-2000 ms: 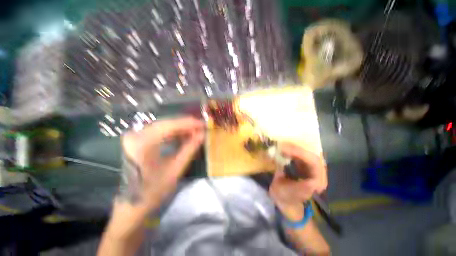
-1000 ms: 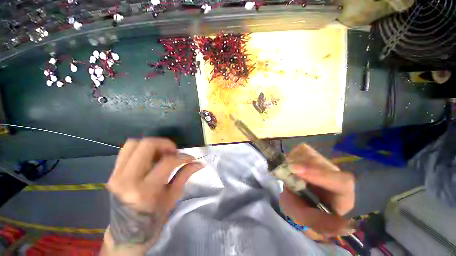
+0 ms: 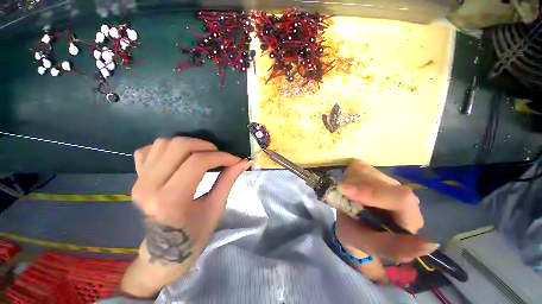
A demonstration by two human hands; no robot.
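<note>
A small dark circuit board point(image 3: 260, 135) with a pale square lies at the left edge of the stained yellow mat point(image 3: 392, 119). My right hand point(image 3: 380, 205) holds the soldering iron point(image 3: 297, 171) like a pen, its tip at the board's lower edge. My left hand point(image 3: 184, 178) pinches thumb and forefinger just left of the iron tip. The thin solder wire point(image 3: 65, 144) runs from the left edge to this hand; its end near the fingertips is too small to make out clearly.
Black-headed components with red leads point(image 3: 291, 44) lie piled across the mat's upper left edge. White-headed components point(image 3: 107, 53) lie further left. A dark winged piece point(image 3: 334, 117) lies mid-mat. A metal stick point(image 3: 470, 98) lies right of the mat, near the fan point(image 3: 523, 44).
My left hand has moved up and right to the mat's edge. The iron tip has moved left onto the board's edge. The view has shifted, so the tray has left the picture.
</note>
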